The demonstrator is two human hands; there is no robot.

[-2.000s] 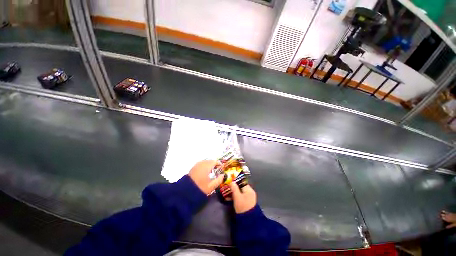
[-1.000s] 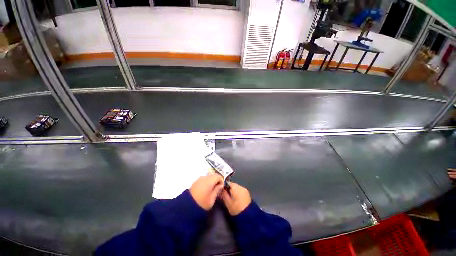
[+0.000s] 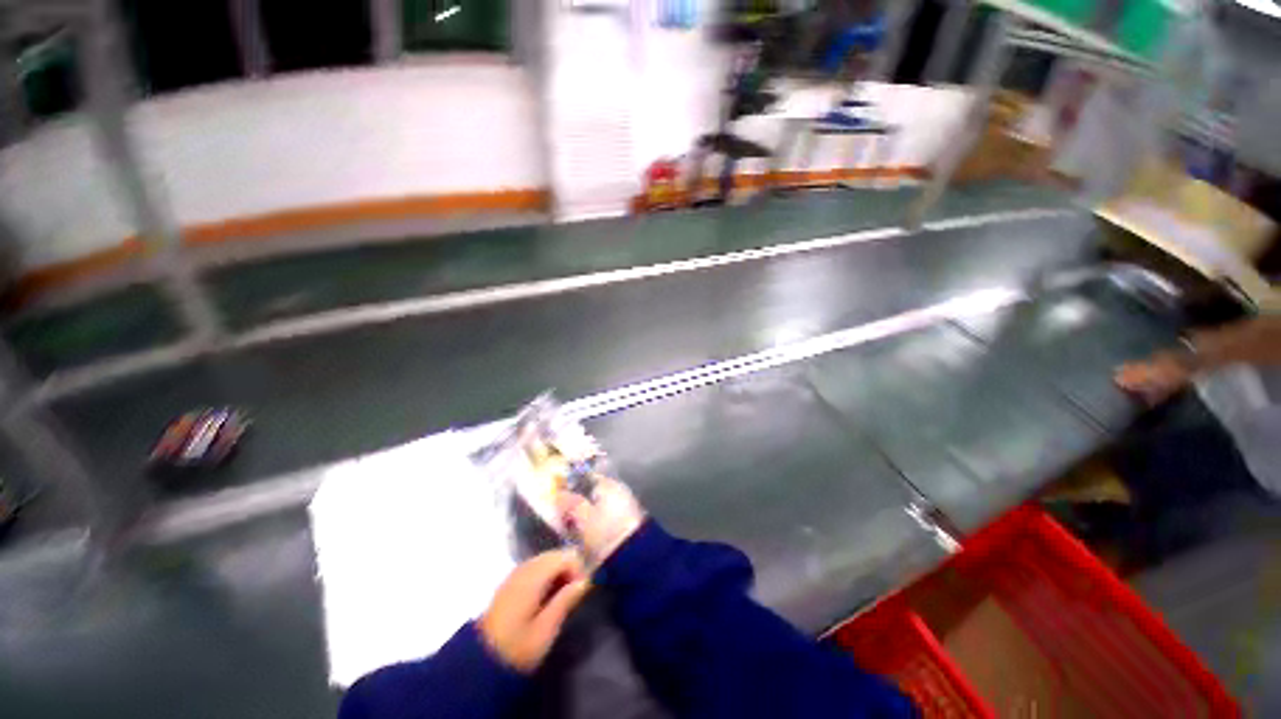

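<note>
My right hand (image 3: 604, 517) holds a retail box (image 3: 551, 472) in a crinkled clear plastic bag, above the right edge of the white stack of poly bags (image 3: 408, 555). The box shows orange, yellow and white, and the bag's loose end sticks out past its top. My left hand (image 3: 534, 608) is just below and to the left, its fingers near the lower end of the box. Blur hides whether the left fingers grip it.
A dark retail box (image 3: 198, 438) lies on the conveyor belt (image 3: 674, 316) at the left. The side rail (image 3: 731, 368) runs beyond the work surface. A red plastic crate (image 3: 1047, 618) is at lower right. Another person's hand (image 3: 1155, 377) rests at the right.
The view has swung right, bringing in the other person and more of the crate. The box has been raised from between both hands, and its orange and yellow face shows beside the right hand.
</note>
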